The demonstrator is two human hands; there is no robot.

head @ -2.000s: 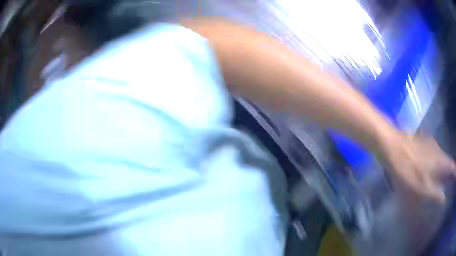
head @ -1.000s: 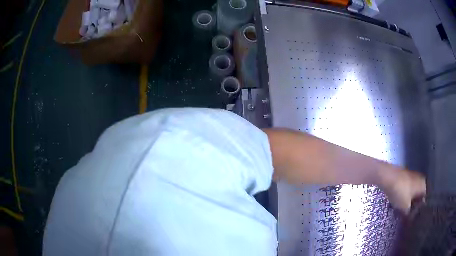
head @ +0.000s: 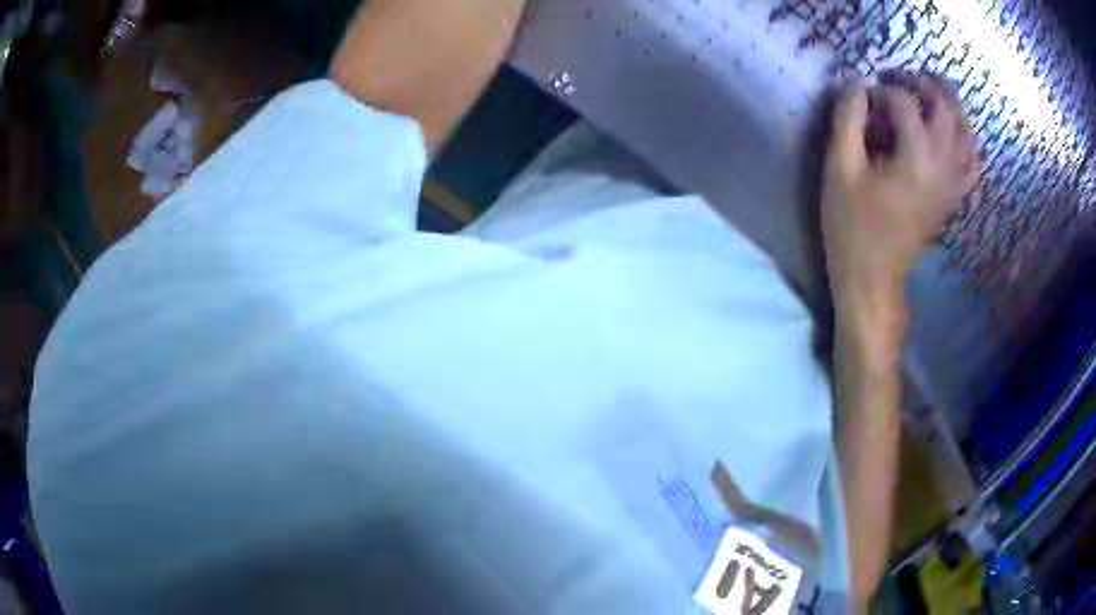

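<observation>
The patterned sheet [head: 1022, 156], with rows of small dark coppery hook-shaped parts, lies on the perforated metal table [head: 709, 108] at the upper right. My right hand [head: 901, 162] is on the sheet's near side, its fingers bent and slightly blurred. A dark reddish patch shows between the thumb and fingers; whether they grip anything cannot be told. My left forearm runs out past the top edge, so my left hand is out of the picture.
A blue roller [head: 1058, 451] and thin shiny bars lie at the lower right. A bright yellow bag or cloth [head: 952, 579] is below them. White pieces [head: 162, 150] in a brown carton show at the upper left. My light blue shirt fills the middle.
The view has turned and swung. My left hand, seen before at the right, has left the picture. My right hand has come into view on the patterned sheet.
</observation>
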